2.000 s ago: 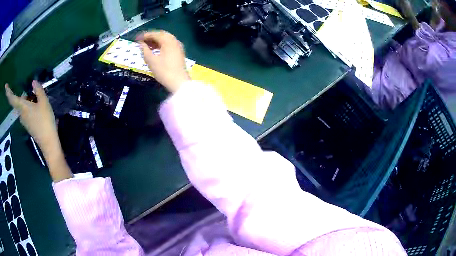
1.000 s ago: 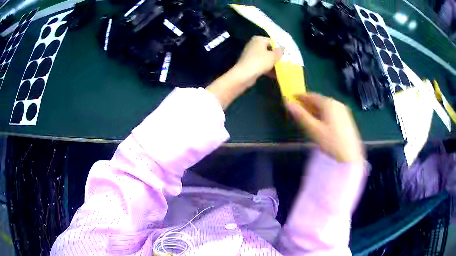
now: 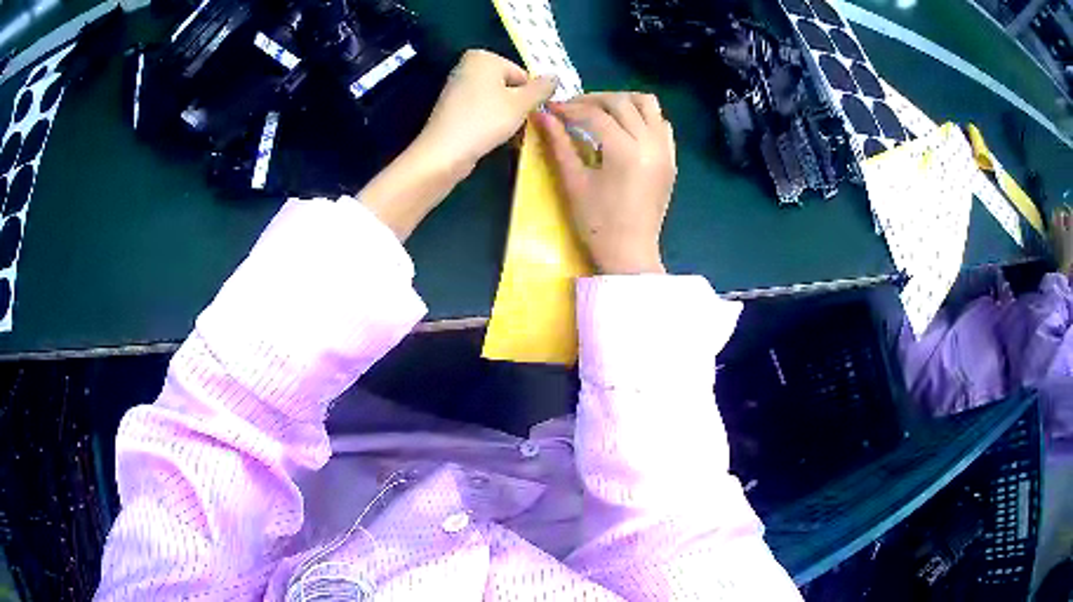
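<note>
The yellow label backing sheet (image 3: 535,265) runs lengthwise in front of me, its white end with rows of small printed labels pointing away and its bare yellow end hanging over the bench's front edge. My left hand (image 3: 480,112) pinches the sheet's left side where the labels meet the bare yellow. My right hand (image 3: 618,171) is at the same spot, fingertips nearly touching the left ones. Whether a label is between the right fingertips is too small to tell. A heap of black plastic parts with white strip labels (image 3: 271,88) lies to the left.
Another heap of black parts (image 3: 771,106) lies to the right. Foam pad sheets with black discs lie at the left (image 3: 26,165) and right (image 3: 850,82). Spare label sheets (image 3: 924,212) hang over the right bench edge. A dark crate (image 3: 930,470) stands below right. Part of a person's sleeve (image 3: 971,341) shows at right.
The left hand now holds the sheet at the label boundary. The right hand has moved up from the yellow part to meet it. The sheet's yellow end now hangs toward me.
</note>
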